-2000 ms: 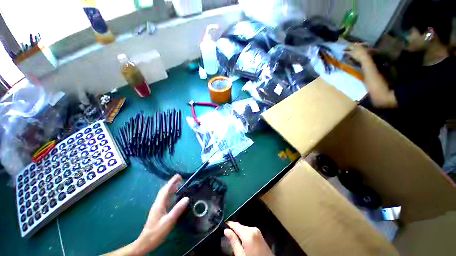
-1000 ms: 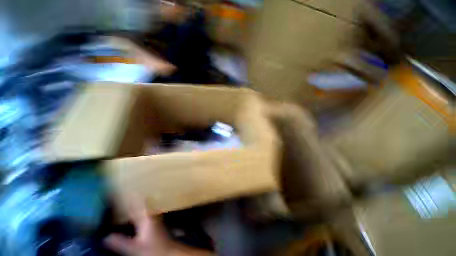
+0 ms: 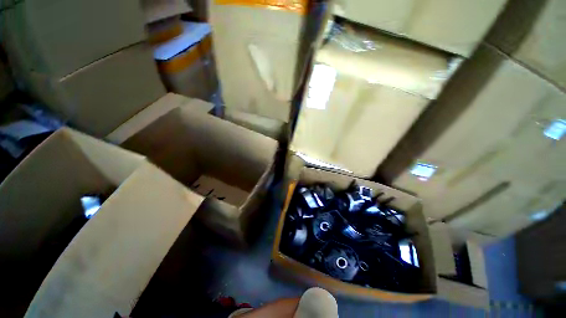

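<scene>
A low open carton [image 3: 357,290] stands at the lower middle right. It holds a heap of black housings [image 3: 341,262], some with a pale ring around a centre hole. Part of one hand, seemingly my right hand [image 3: 310,305], shows at the bottom edge just in front of this carton. It is cut off and blurred, and whether it holds anything is hidden. My left hand is not seen.
A large open carton [image 3: 133,223] stands at the left with a dark inside. Another open carton [image 3: 233,146] stands behind it, with small dark bits on its bottom. Tall stacked cartons [image 3: 366,124] rise behind. A smaller open carton [image 3: 462,289] is at the right.
The view has turned right, from the green bench past the bench-side carton to the floor cartons. The housing held two seconds ago is no longer seen. One hand remains at the bottom edge.
</scene>
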